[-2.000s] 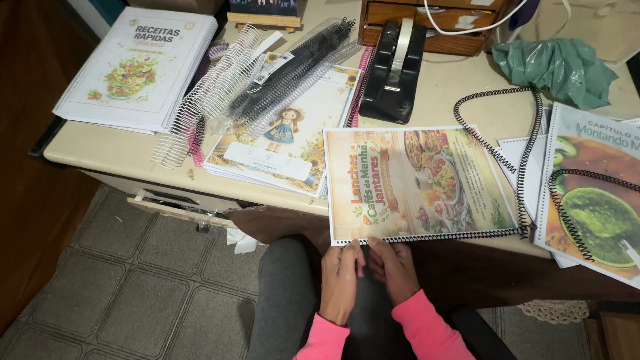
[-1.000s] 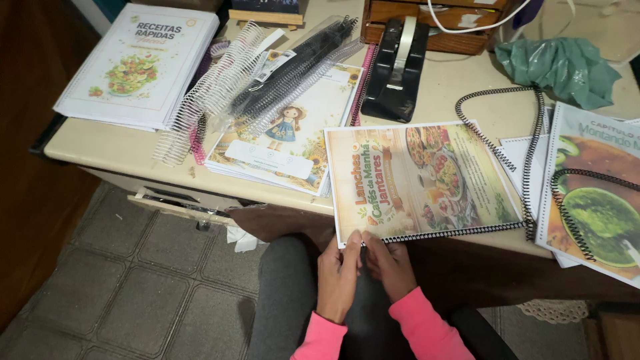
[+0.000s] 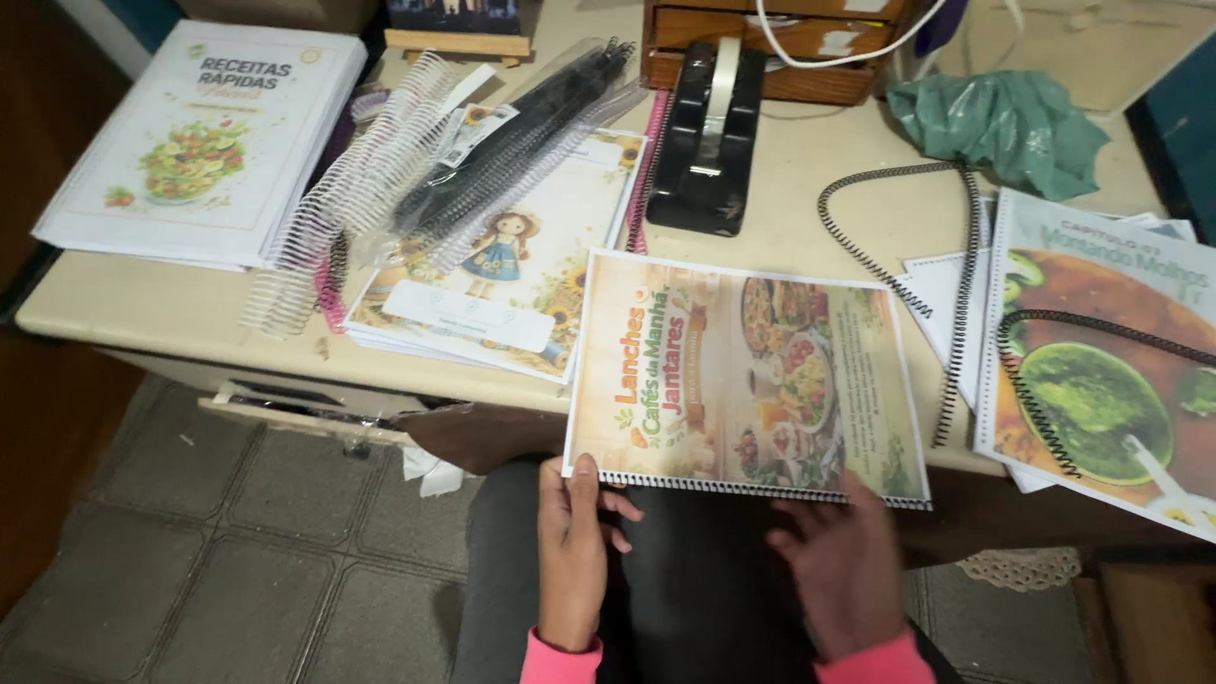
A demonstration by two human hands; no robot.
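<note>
A recipe booklet (image 3: 750,380) with a food-photo cover lies at the desk's front edge, turned sideways. A black spiral coil runs through the holes of its near edge. My left hand (image 3: 575,551) holds the booklet's near left corner, thumb on top of the cover and fingers below. My right hand (image 3: 841,560), blurred, is at the near edge further right, its fingers spread; whether it grips the paper cannot be told. To the right, a loose black spiral coil (image 3: 967,285) lies on the desk, and another lies across a coil-holed stack of printed pages (image 3: 1092,380).
Left on the desk (image 3: 95,294) are a stack of recipe pages (image 3: 190,142), clear spiral coils (image 3: 361,180), bagged black coils (image 3: 513,142) and sheets with a doll print (image 3: 503,256). A tape dispenser (image 3: 703,142), a wooden drawer box (image 3: 760,43) and green plastic (image 3: 997,128) stand or lie behind.
My hands were together at the booklet's near left corner. The right hand has moved right along the coiled edge, while the left remains at the corner.
</note>
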